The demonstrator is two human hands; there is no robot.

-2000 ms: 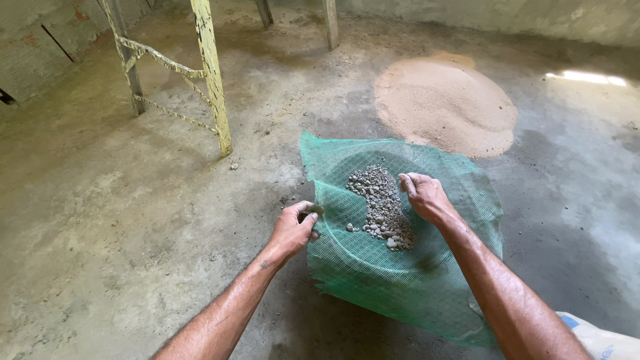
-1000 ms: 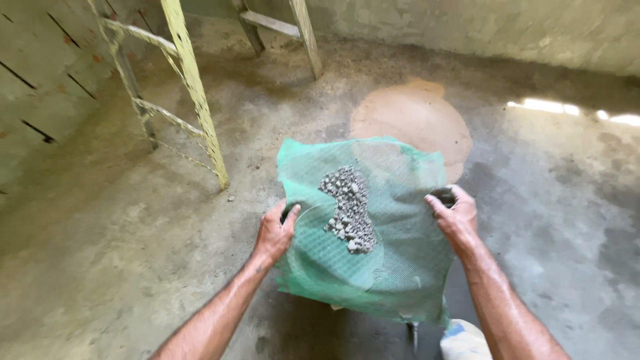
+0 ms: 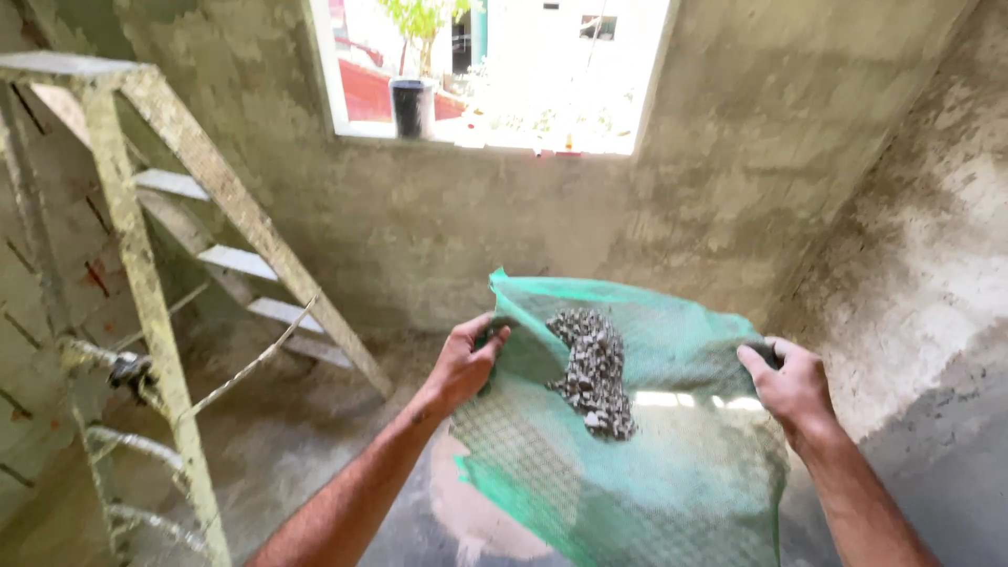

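Note:
A sheet of green mesh netting (image 3: 669, 472) hangs stretched between my hands, its lower part drooping. My left hand (image 3: 470, 358) grips its left edge, fingers and thumb closed on the bunched mesh. On the right edge, my right hand (image 3: 790, 386) pinches a gathered part of the netting. Grey gravel and small lumps (image 3: 594, 370) lie in a narrow heap on the mesh between the hands, nearer the left one. Beneath and behind the netting, a pile of pale sand (image 3: 472, 512) shows partly on the floor; the rest is hidden or blurred through the mesh.
A paint-spattered stepladder (image 3: 150, 276) stands at the left, with a cord (image 3: 256, 362) across its legs. Ahead is a rough plastered wall (image 3: 504, 213) with a window opening (image 3: 535, 79); a black plant pot (image 3: 412, 108) stands at its sill. Another wall (image 3: 929, 260) rises at the right.
The netting, which lay lower over a round shape two seconds ago, has been lifted by both hands with the gravel on it. My right hand has moved to its right edge. The view has tilted up.

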